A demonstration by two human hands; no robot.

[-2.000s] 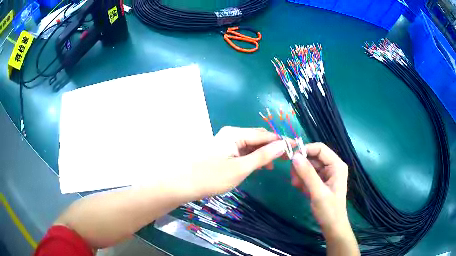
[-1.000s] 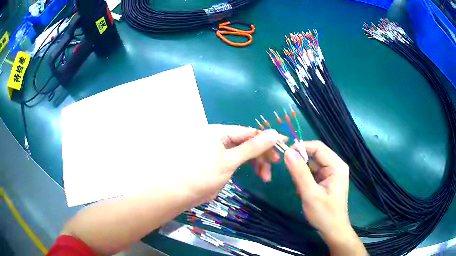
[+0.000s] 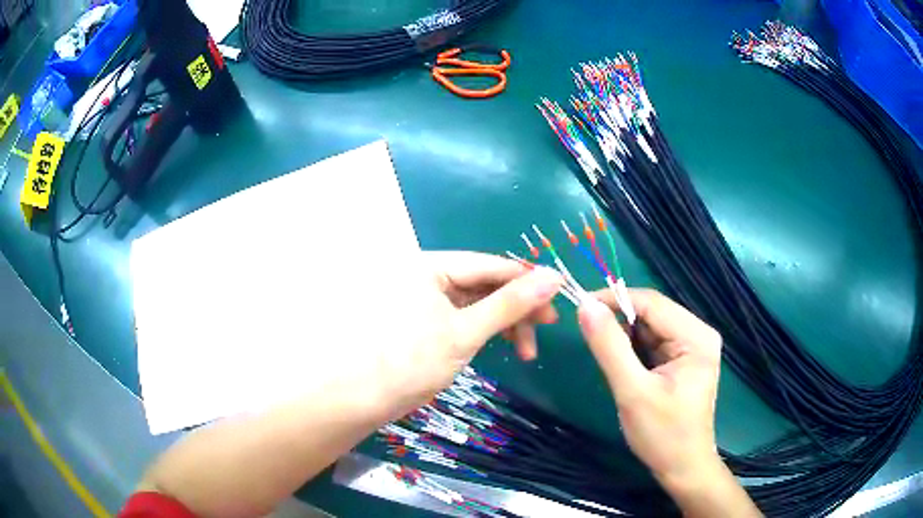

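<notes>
My right hand (image 3: 663,379) grips the black jacket end of a multi-core cable (image 3: 632,316) between thumb and fingers. Red, blue, green and white cores with orange ferrules (image 3: 574,240) fan upward from it, with white sleeves near the jacket. My left hand (image 3: 476,309) pinches a white core of the same end between thumb and forefinger, left of my right hand. More cable ends (image 3: 460,415) with coloured cores lie in a bundle below my hands.
A blank white paper sheet (image 3: 273,293) lies at left, partly under my left arm. The heat gun (image 3: 187,81) stands upper left by a yellow sign (image 3: 42,174). Orange scissors (image 3: 471,73), a cable coil (image 3: 334,51), long cable bundles (image 3: 698,243) and blue bins (image 3: 875,61) lie farther back.
My left fingers have shifted slightly left, and the cores are spread wider apart. More of the white sleeves shows between my hands. The view has moved slightly.
</notes>
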